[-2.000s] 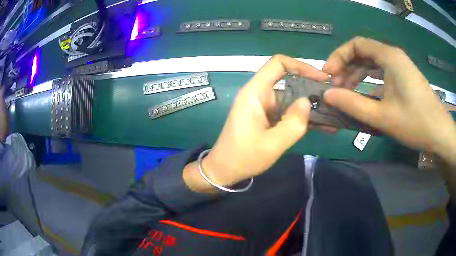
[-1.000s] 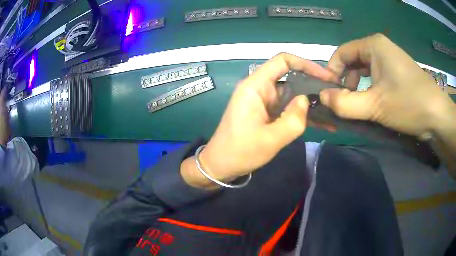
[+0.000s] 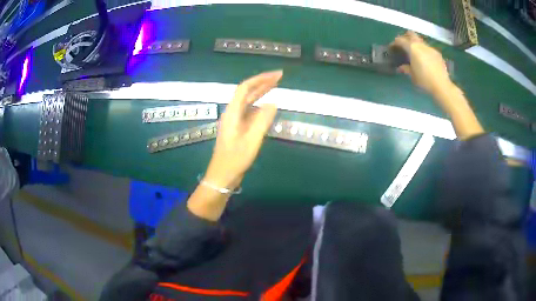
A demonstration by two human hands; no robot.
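My left hand [image 3: 244, 126] is over the worktop, fingers and thumb apart, with nothing visible in it. A studded grey-tan bar [image 3: 320, 136] lies just right of its thumb. My right hand [image 3: 423, 62] reaches over the conveyor, its fingers on a grey bar [image 3: 381, 54] that they partly hide. This bar's left end meets or overlaps another studded bar [image 3: 342, 56] on the belt. Two loose bars lie left of my left hand, the upper one paler [image 3: 180, 113], the lower one slanted [image 3: 182, 137]. A white strip [image 3: 408, 170] lies diagonally at right.
A white rail [image 3: 347, 110] divides worktop and conveyor. Stacked bars [image 3: 62, 128] stand at left. A black box with violet glow [image 3: 120, 50] and coiled wires is at upper left. More bars lie on the belt [image 3: 257, 47]. A brass-coloured perforated block [image 3: 464, 23] stands on the far rail.
My hands have parted. My right hand has moved forward over the conveyor with a bar; my left hand has moved left and opened. A studded bar and the diagonal white strip now show on the worktop.
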